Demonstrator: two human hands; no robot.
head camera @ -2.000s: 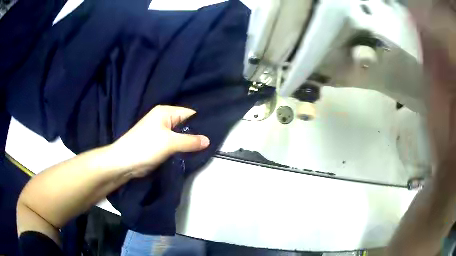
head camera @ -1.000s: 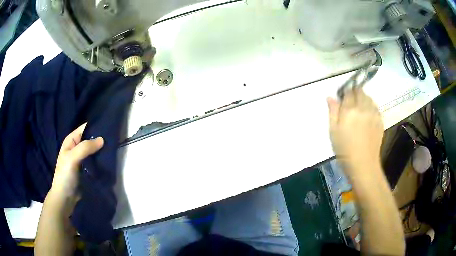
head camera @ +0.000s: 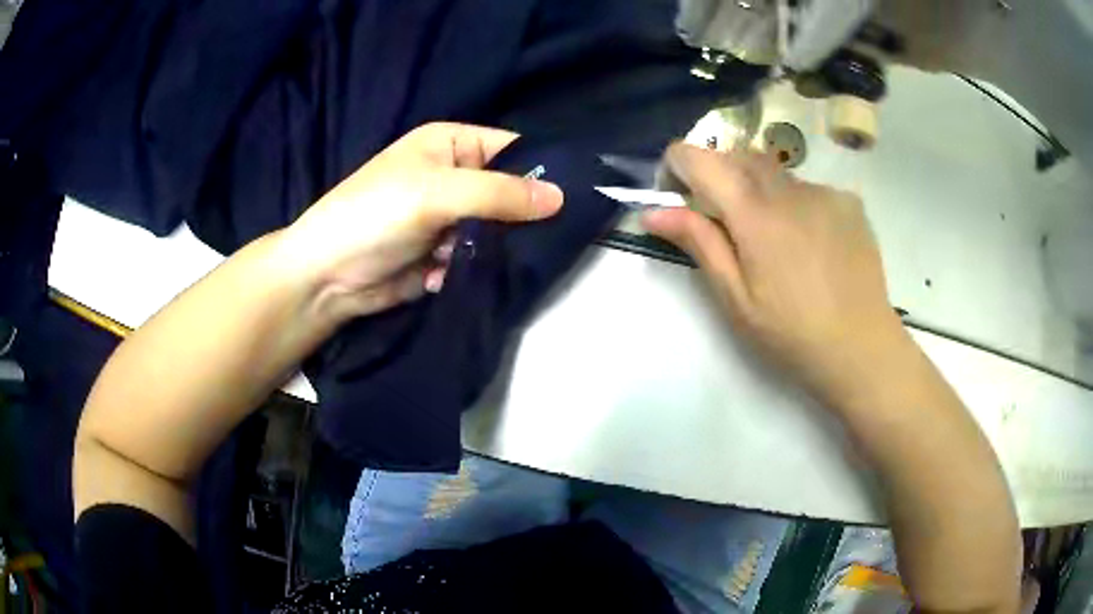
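A dark navy garment (head camera: 396, 408) covers the left of the table in large folds and reaches under the machine head. My left hand (head camera: 420, 210) pinches the cloth between thumb and fingers, with a small pale bit showing beside the thumb. My right hand (head camera: 779, 234) holds silver thread snips (head camera: 638, 194), blades apart and pointing left, just right of my left thumb and over the cloth. The handles are mostly hidden in my right hand. The presser foot area (head camera: 710, 62) is above my right hand.
The sewing machine head (head camera: 947, 42) is at the upper right, with a ribbed cream knob (head camera: 852, 121) below it. The white table (head camera: 671, 384) has a curved front edge over my lap. A dark seam runs across the table behind my right wrist.
My right hand has come from the far right of the table to the garment with the snips. My left hand still pinches the cloth. The view has shifted back left.
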